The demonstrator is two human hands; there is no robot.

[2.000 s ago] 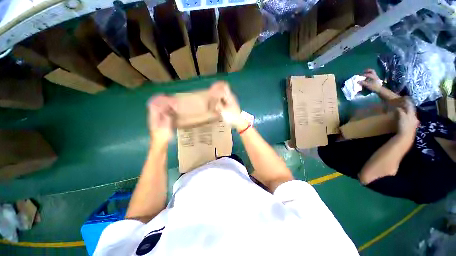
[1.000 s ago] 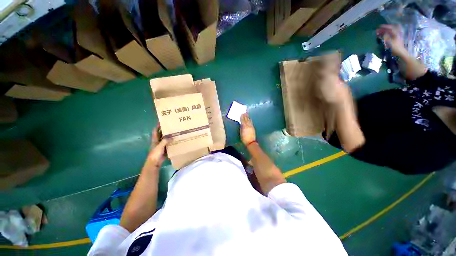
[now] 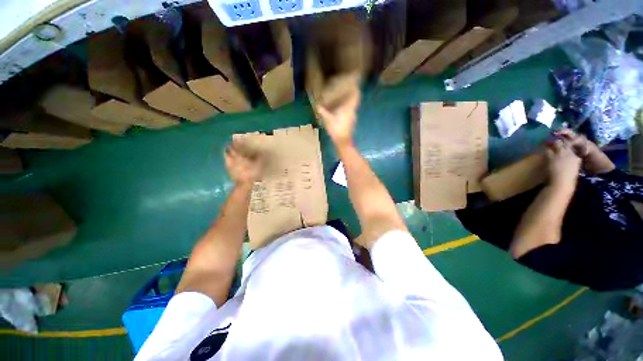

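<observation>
My right hand (image 3: 341, 116) is at the near end of a blurred open brown box (image 3: 338, 60) that stands in the row under the bench edge; its fingers touch or grip that end. My left hand (image 3: 243, 163), blurred, is over the upper left part of a flat carton blank (image 3: 285, 180) with dark printed lines; its fingers look spread and hold nothing visible. The blank lies right in front of me. A white slip stack (image 3: 340, 174) lies right of the blank, partly hidden by my right forearm.
Upright open boxes (image 3: 169, 99) line the bench edge. A white power strip (image 3: 285, 8) and a grey metal leg (image 3: 522, 49) are above. Another stack of blanks (image 3: 451, 155) and two white slip stacks (image 3: 511, 118) are at right, beside a person in black holding a box. A blue stool (image 3: 144, 314) is lower left.
The FAN box in front of me a second ago is gone from there, leaving the flat blank. My right hand has moved from the white slips up to the row. The other person now holds a box.
</observation>
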